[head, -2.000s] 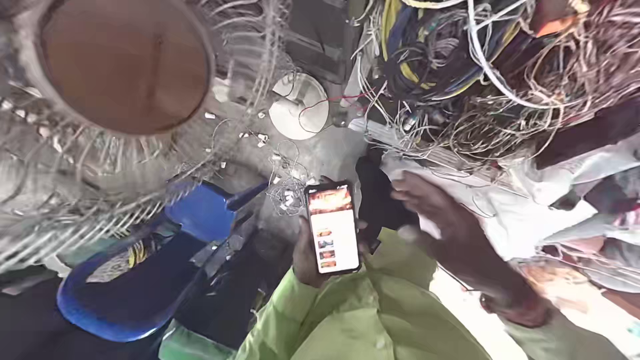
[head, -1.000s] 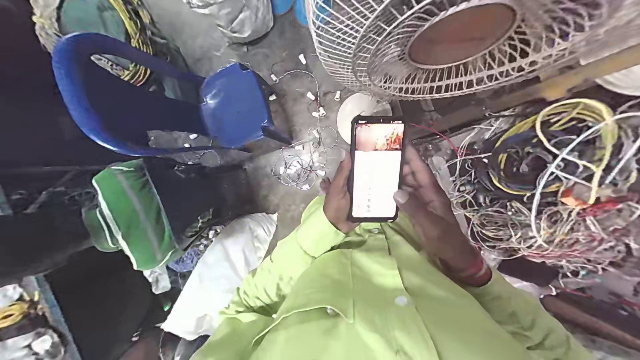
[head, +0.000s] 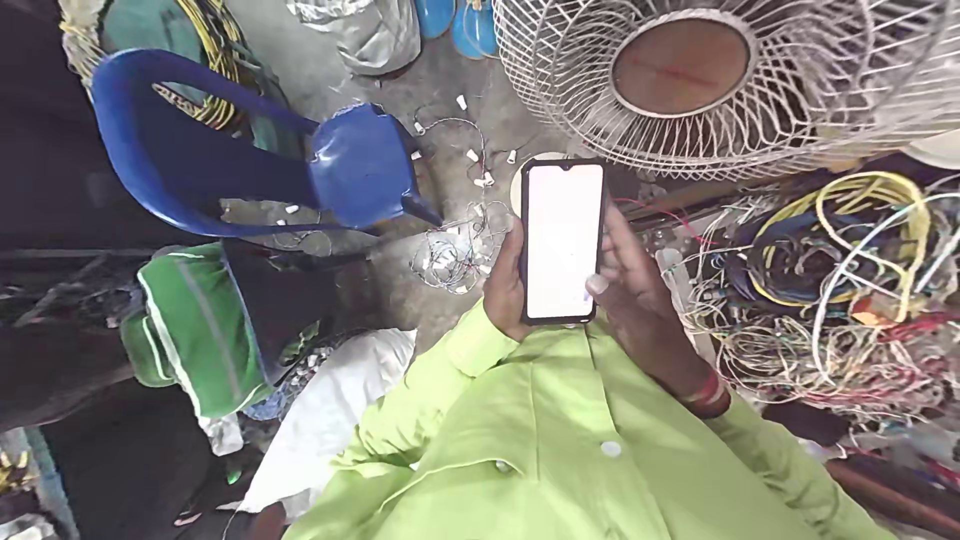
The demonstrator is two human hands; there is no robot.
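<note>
A black-edged smartphone (head: pixel 564 244) with a nearly blank white screen is held upright before my green shirt. My left hand (head: pixel 508 281) grips its left edge, the thumb along the side. Around the right edge lies my right hand (head: pixel 645 307), its thumb at the screen's lower right corner and its fingers partly hidden behind the phone. A red band circles my right wrist. Small white-capped pieces on thin wire (head: pixel 454 259) lie on the floor beyond my left hand.
A blue plastic chair (head: pixel 364 165) stands at the left, near a person's green sleeve (head: pixel 199 322). A large fan with a white cage (head: pixel 555 90) is at upper right. Tangled wires (head: pixel 810 360) heap at the right, and a white sack (head: pixel 337 405) lies at lower left.
My right hand, raised apart from the phone two seconds ago, is now on its right side. The screen has turned from a picture with rows to nearly blank white. The view has shifted.
</note>
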